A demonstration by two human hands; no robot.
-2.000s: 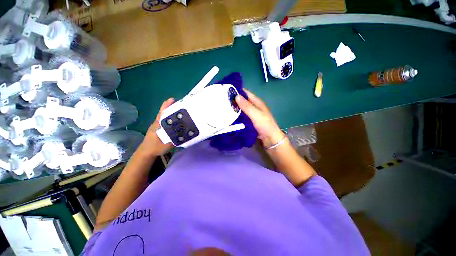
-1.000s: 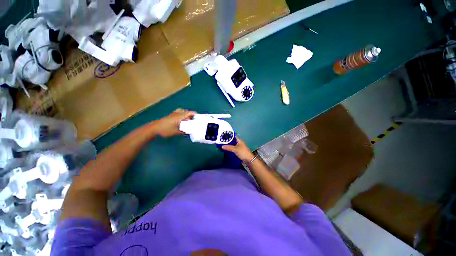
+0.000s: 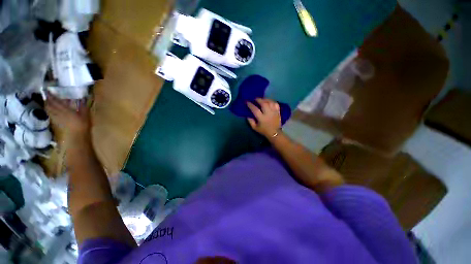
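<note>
Two white dual-lens security cameras lie side by side on the green bench top, the nearer one (image 3: 201,82) and the farther one (image 3: 219,38), lenses up. My right hand (image 3: 266,117) holds a crumpled dark blue cleaning cloth (image 3: 252,93) on the bench, just right of the nearer camera. My left hand (image 3: 68,113) is out at the far left, around the near end of another white security camera (image 3: 71,64) at the heap. Its fingers are partly hidden by that camera, and the area is blurred.
Brown cardboard (image 3: 121,67) lies between the heap and the green mat (image 3: 175,139). Clear-bagged cameras (image 3: 142,203) are at lower left. A yellow-handled tool (image 3: 308,23) lies at the top. Cartons (image 3: 397,77) and clear plastic (image 3: 338,98) are beyond the bench's right edge.
The camera held in both hands now lies beside the other one. My left hand has let it go and moved left to the heap. My right hand keeps the cloth. The view has turned left.
</note>
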